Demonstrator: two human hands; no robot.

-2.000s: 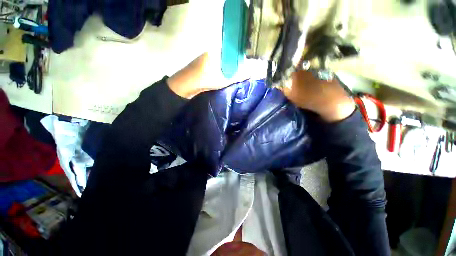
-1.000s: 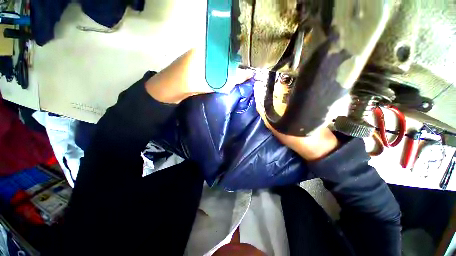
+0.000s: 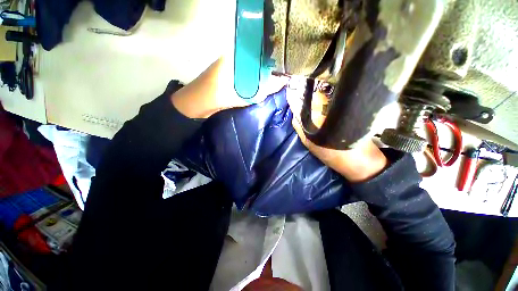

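Observation:
The navy quilted shell panel lies bunched between my forearms and hangs onto my lap, its upper end under the sewing machine head. My left hand reaches over its left side beside the teal machine lamp; glare washes out the fingers. My right hand is on its right side, mostly hidden behind the machine head; its fingers do not show. The needle area is hidden. The knurled tension knob shows right of the head.
Red-handled scissors, a red-handled tool and a thin dark tool lie on the right. Navy cut pieces and a curved metal tool are at the upper left. White fabric hangs below the table's left edge.
Since the earliest frame the view has come closer to the machine head, which now covers more of my right hand. Over the last second almost nothing has moved.

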